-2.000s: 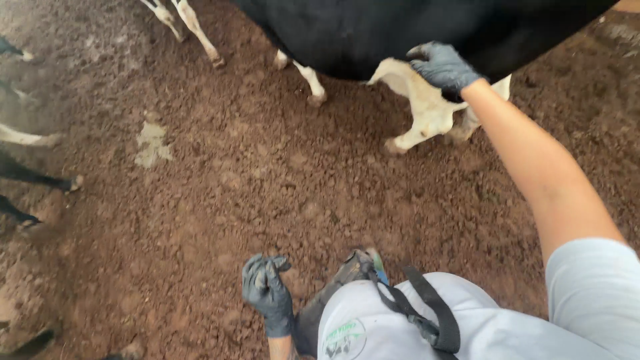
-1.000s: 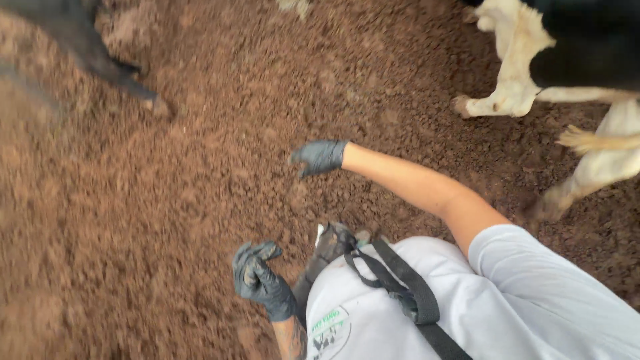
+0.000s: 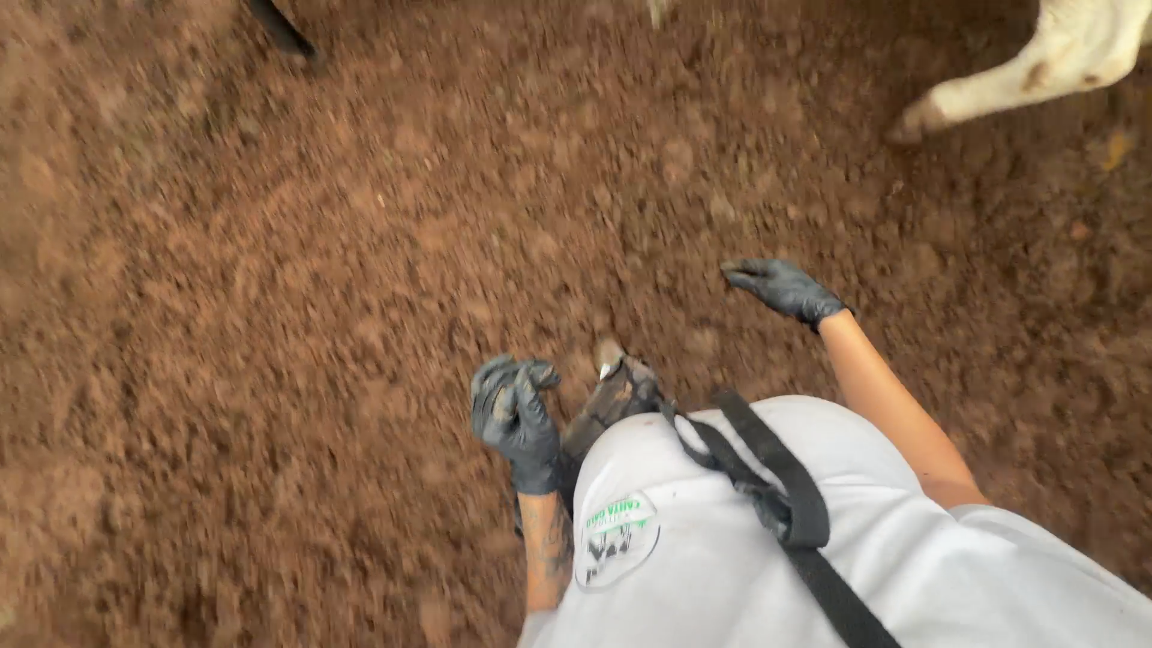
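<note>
My left hand (image 3: 516,416), in a dark glove, is raised in front of my body with its fingers curled; whether something small is held in it, I cannot tell. My right hand (image 3: 781,286), gloved the same way, is held out over the brown ground (image 3: 360,270), its fingers fairly straight and nothing visible in it. Below and between the hands are my dark, soiled trousers or boot (image 3: 621,391). A black strap (image 3: 792,504) with a buckle crosses my white shirt (image 3: 720,558), which bears a printed badge.
At the upper right the pale leg of a cow (image 3: 1035,90) stands on the loose brown soil. A dark animal leg (image 3: 281,29) shows at the upper left. Part of another pale leg or tail (image 3: 658,11) touches the top edge.
My right hand was on a black-and-white cow's hindquarters two seconds ago and has come away from it. My left hand stays raised with curled fingers. The view has swung.
</note>
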